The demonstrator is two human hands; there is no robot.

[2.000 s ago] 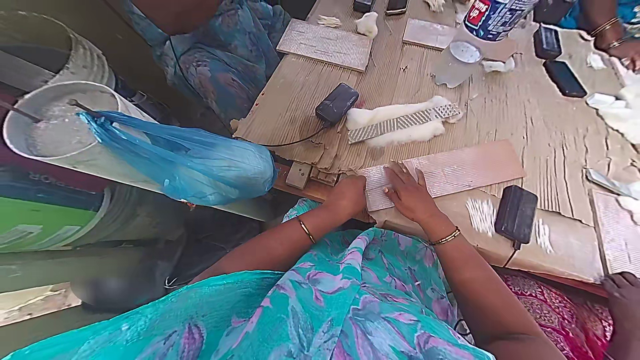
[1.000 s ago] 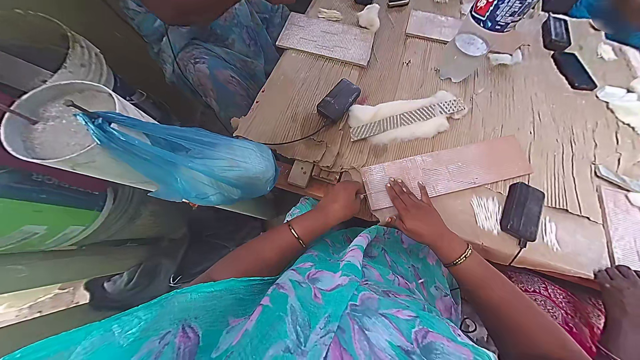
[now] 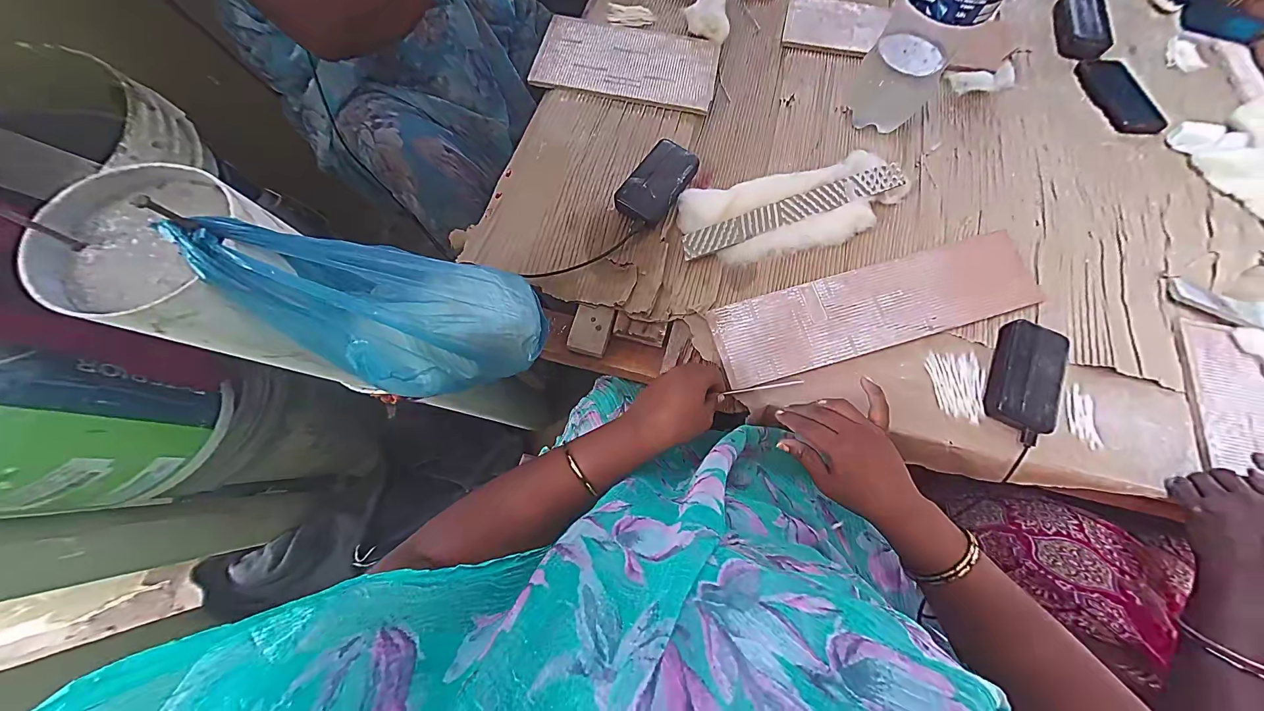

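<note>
My left hand (image 3: pixel 681 403) is at the table's near edge, its fingertips closed on one end of a thin white stick (image 3: pixel 762 388). To its right, my right hand (image 3: pixel 844 449) has its fingers spread and holds nothing that I can see. Just beyond both hands lies a ribbed pinkish board (image 3: pixel 874 308), touched by neither. Short white sticks lie in two groups, one (image 3: pixel 955 386) left of a black adapter-like box (image 3: pixel 1027 377) and one (image 3: pixel 1083 416) right of it. Farther back, a patterned strip (image 3: pixel 795 210) rests on white cotton wool (image 3: pixel 849 225).
A blue plastic bag (image 3: pixel 444 316) hangs at the left beside a white bucket (image 3: pixel 109 247). Another corded black box (image 3: pixel 657 183) and a ribbed board (image 3: pixel 627 64) lie farther back. Another person's hand (image 3: pixel 1224 513) is at the right edge, near another board (image 3: pixel 1229 395).
My right hand has come off the ribbed board towards the table's near edge, and the board lies untouched. The thin white stick now shows at my left fingertips.
</note>
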